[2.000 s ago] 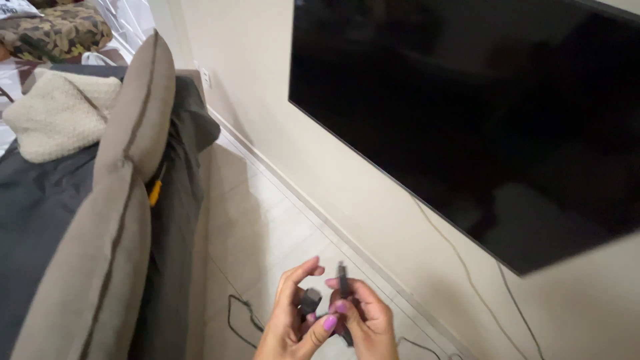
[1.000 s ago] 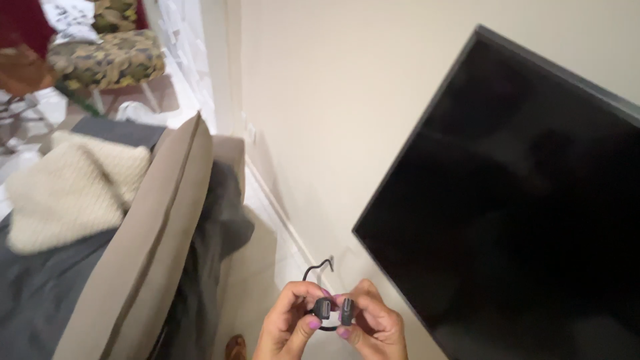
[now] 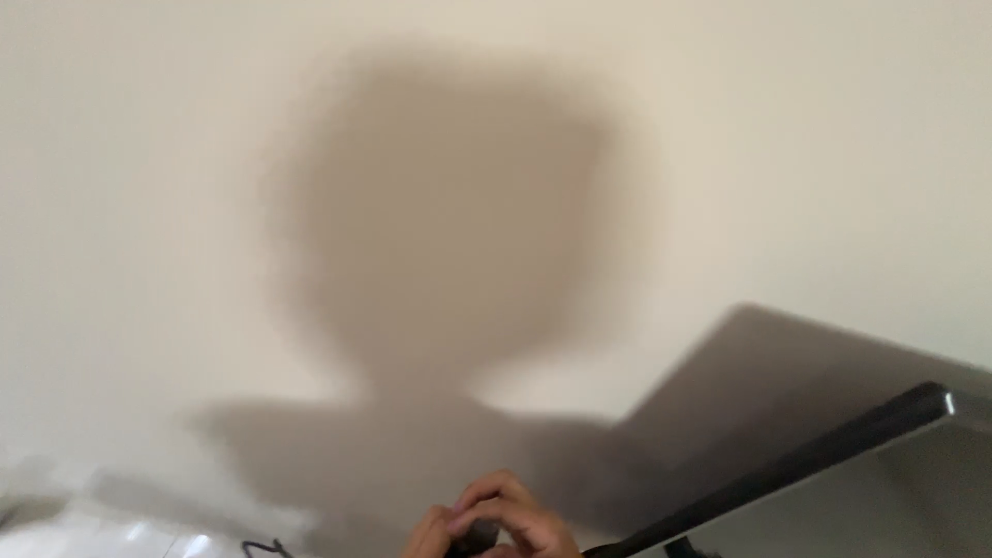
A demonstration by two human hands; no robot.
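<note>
At the bottom of the head view, my left hand (image 3: 430, 535) and my right hand (image 3: 515, 515) meet around a small dark object (image 3: 477, 536), likely a cable connector. The fingers of my right hand curl over it, while my left fingers touch its left side. Its lower part is cut off by the frame, and the hold of each hand is partly hidden. A thin black cable (image 3: 266, 547) shows to the left of my hands.
A plain beige wall (image 3: 775, 155) fills most of the view, with shadows cast on it. The black edge of a flat-screen television (image 3: 798, 459) juts out at the lower right. A small dark part (image 3: 686, 549) shows beneath it. Pale floor (image 3: 155, 539) lies at lower left.
The view has swung strongly up to the wall, and the sofa is out of sight. My hands, which held two black connectors apart, are now close together.
</note>
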